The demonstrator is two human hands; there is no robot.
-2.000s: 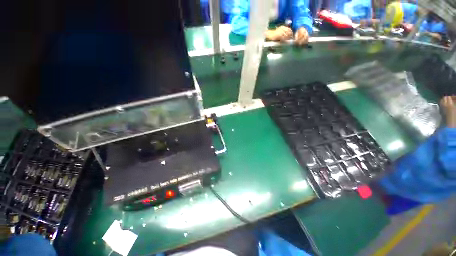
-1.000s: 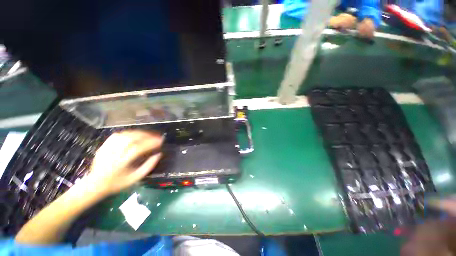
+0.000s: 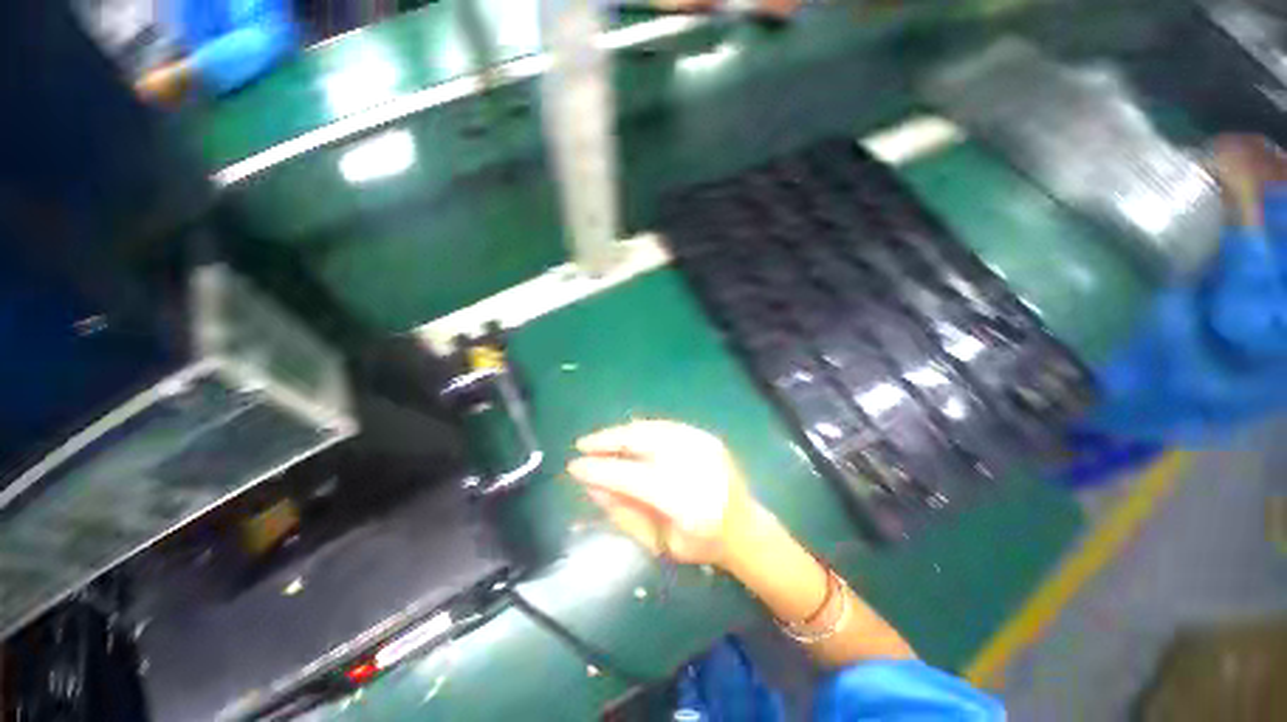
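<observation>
My right hand [image 3: 663, 487] is over the green bench, between the machine and the black tray. Its fingers are bent together and point left. The picture is blurred, and I cannot tell whether it holds anything small. My left hand is not in view. The low black machine [image 3: 381, 543] is at the lower left, left of my hand, with a red light on its front edge. The black tray [image 3: 875, 332] with shiny pockets lies right of my hand, not touched by it.
A clear guard [image 3: 155, 466] stands over the machine. A bent metal bar [image 3: 529, 437] is at its right side, and a black cable [image 3: 565, 635] runs from its front. A white post [image 3: 582, 155] rises behind. Clear plastic [image 3: 1080, 148] and another person's blue sleeve [image 3: 1200, 339] are at right.
The view has turned to the right, so the machine sits further left. My left hand, over the machine a second ago, is out of view. My right hand is now over the bench at the middle.
</observation>
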